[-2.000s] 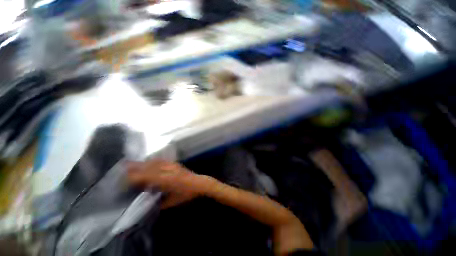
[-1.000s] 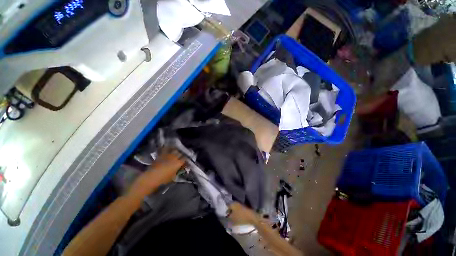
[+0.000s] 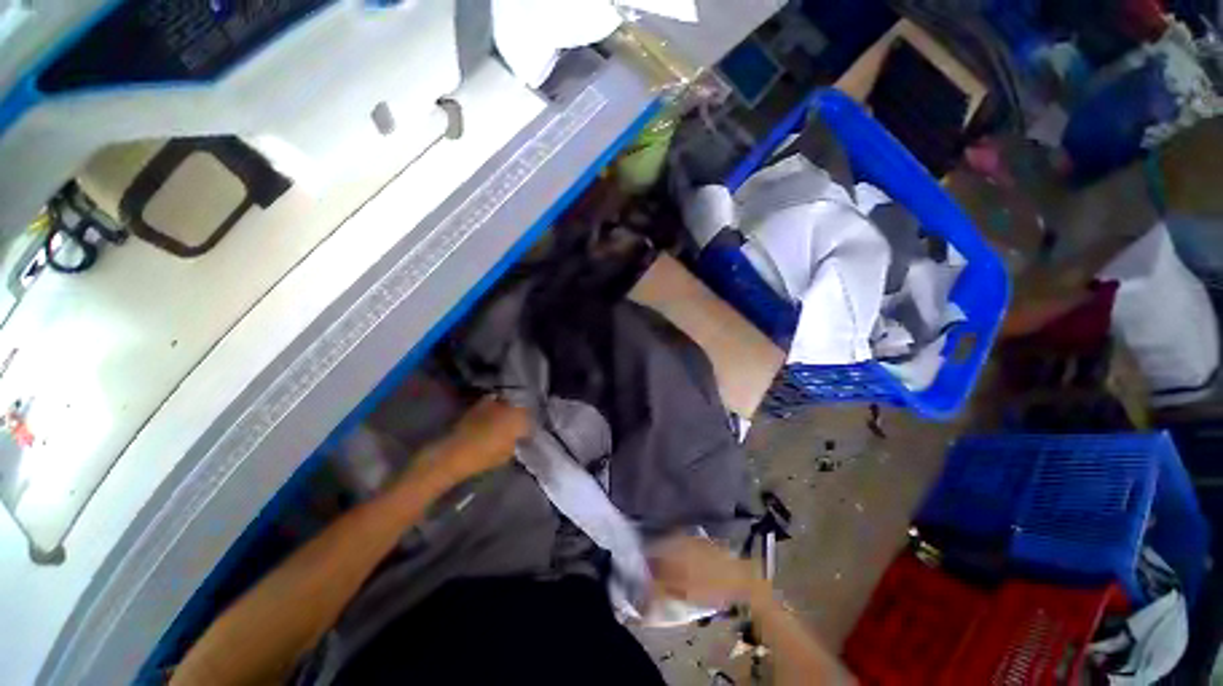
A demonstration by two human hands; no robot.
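Dark grey cloth (image 3: 651, 402) lies heaped over the lap, below the machine table's front edge. A pale grey strip (image 3: 584, 499) runs across it between my hands. My left hand (image 3: 494, 436) is closed on the cloth at the strip's upper end. My right hand (image 3: 684, 570), slightly blurred, is at the strip's lower end and holds it; its fingertips are not clear.
The white sewing machine (image 3: 309, 81) and its ruler-marked table edge (image 3: 335, 351) fill the left. Scissors (image 3: 67, 241) lie beside a dark oval frame (image 3: 195, 197). A blue basket (image 3: 986, 322) holds grey and white pieces. Blue (image 3: 1046, 489) and red baskets (image 3: 939, 630) stand lower right.
Since the first frame, the view has swung from the table to the lap and floor. Since one second ago, my left hand has moved slightly along the cloth, and the strip lies straighter between the hands.
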